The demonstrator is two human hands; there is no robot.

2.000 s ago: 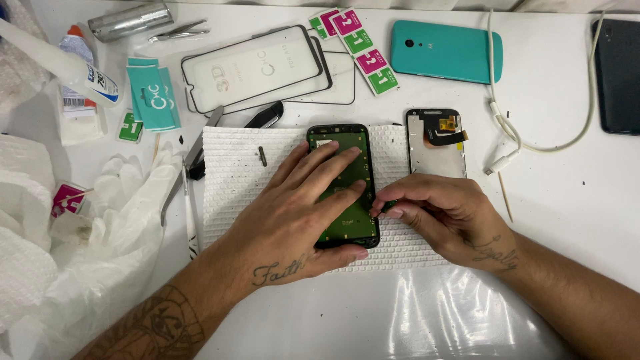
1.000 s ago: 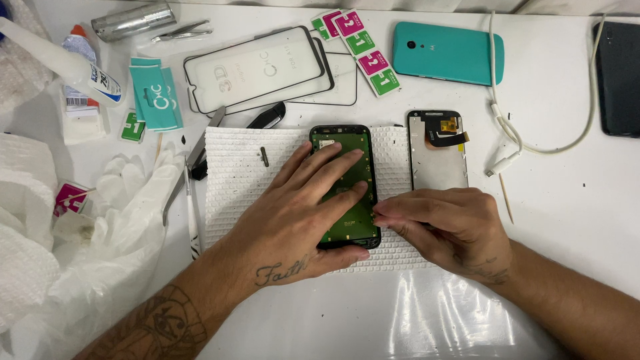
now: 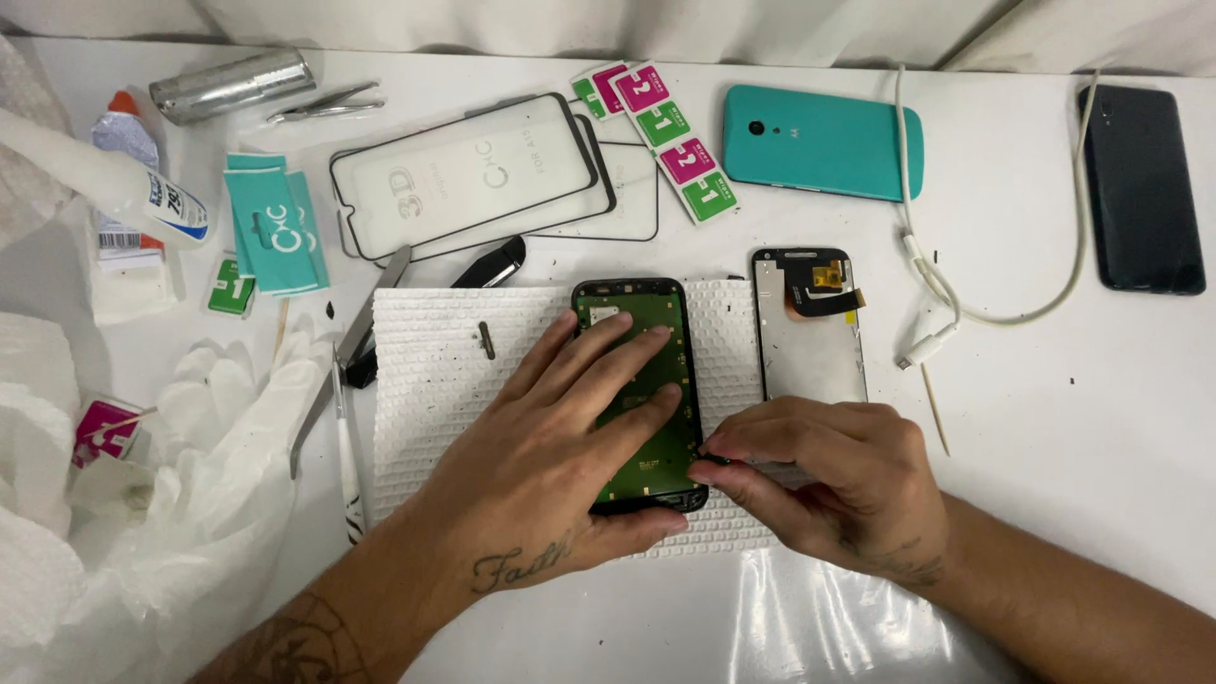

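An opened smartphone with a green circuit board lies upright in view on a white textured paper towel. My left hand is spread flat over it, fingertips on the board and thumb at the bottom edge. My right hand pinches a small dark piece between thumb and index finger at the phone's lower right edge; what the piece is cannot be told. A detached display panel with a flex cable lies behind the right hand, its lower end hidden. A small metallic part rests on the towel.
Behind are screen protectors, wipe packets, a teal phone and a white cable. A dark phone lies far right. Left are a glue bottle, tweezers, a metal blade, a brush-like tool and white gloves.
My right hand has shifted slightly along the phone's right edge, still pinching there. My left hand keeps its place over the board.
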